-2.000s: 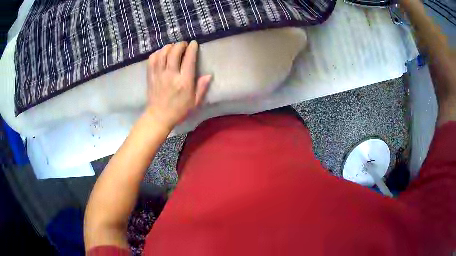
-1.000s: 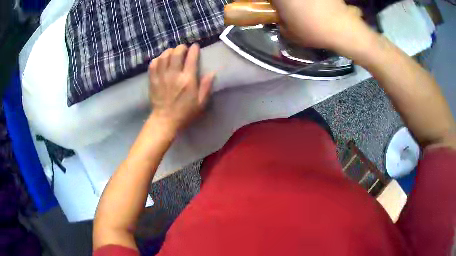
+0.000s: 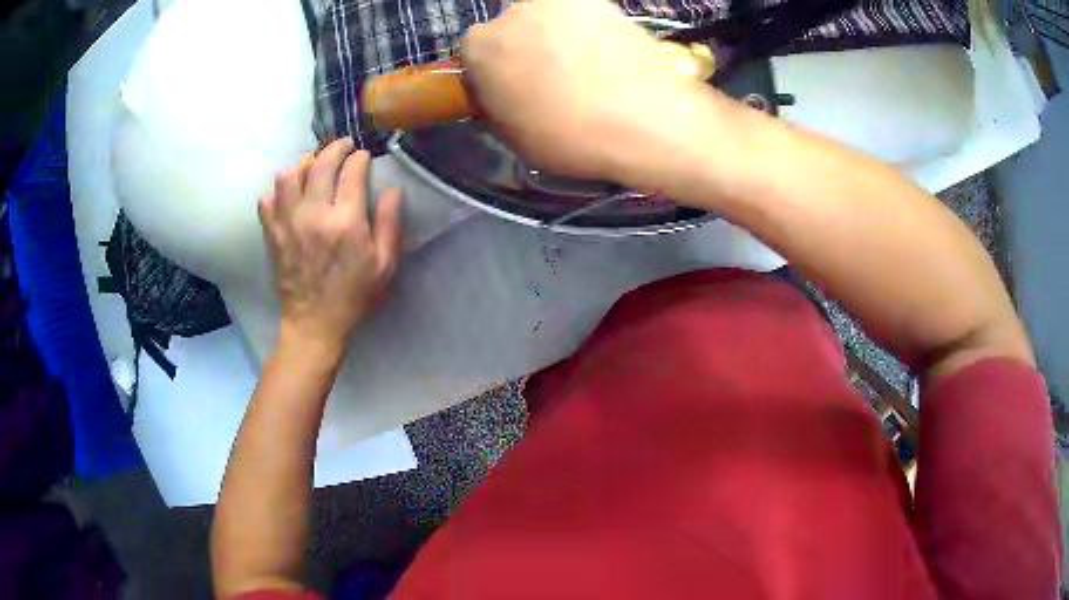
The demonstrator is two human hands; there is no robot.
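Observation:
The dark plaid garment [image 3: 358, 47] lies over the cream pressing pad [image 3: 211, 152]. My right hand [image 3: 563, 88] is closed around the orange-brown handle [image 3: 419, 97] of the steam iron [image 3: 469, 164]. The iron rests on or just above the garment's near edge; the exact contact is hidden. Its pointed tip faces left. My left hand [image 3: 326, 234] lies palm down near the garment's lower left corner, just left of the iron's tip, fingertips at the edge. It grips nothing that I can see.
A white cover [image 3: 469, 316] hangs under the pad. A crumpled dark patterned piece with black straps [image 3: 170, 287] lies at the pad's lower left. Blue cloth [image 3: 59, 316] is at the far left. A grey speckled floor [image 3: 469, 440] shows below the table.
My right hand has come in from the far right with the iron and moved left along the garment's edge. My left hand has shifted left. The view has moved over the pad's left end.

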